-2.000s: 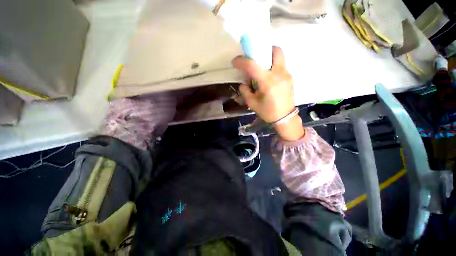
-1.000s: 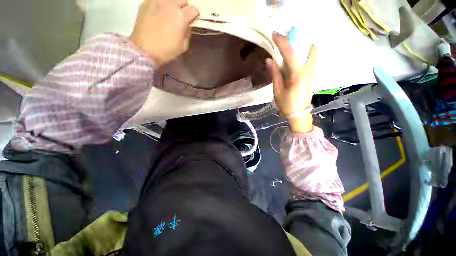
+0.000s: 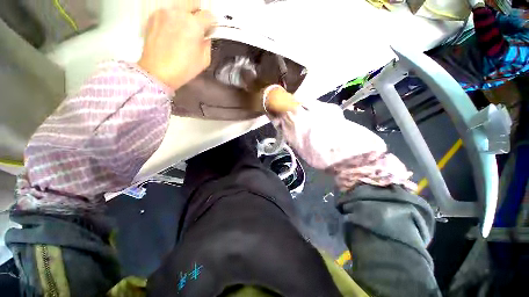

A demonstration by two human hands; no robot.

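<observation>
A beige bag lies on the white table with its mouth (image 3: 261, 43) open towards me, showing a brown lining (image 3: 200, 93). My left hand (image 3: 177, 49) grips the top edge of the mouth at its left side and holds it up. My right hand (image 3: 259, 93) is inside the mouth, in shadow and blurred, palm side hidden. A white, bunched cloth-wrapped tool head (image 3: 236, 72) shows inside the bag at its fingers. The handle is hidden.
Grey-beige bags (image 3: 29, 98) stand at the left. Yellow-edged pieces (image 3: 444, 8) lie at the upper right. A pale blue curved bar (image 3: 464, 110) stands right of the table. A striped sleeve (image 3: 489, 32) shows at the right edge.
Over the last second, my right hand has moved left from the outer right edge into the bag mouth, where the white tool head now shows. My left hand still holds the top edge.
</observation>
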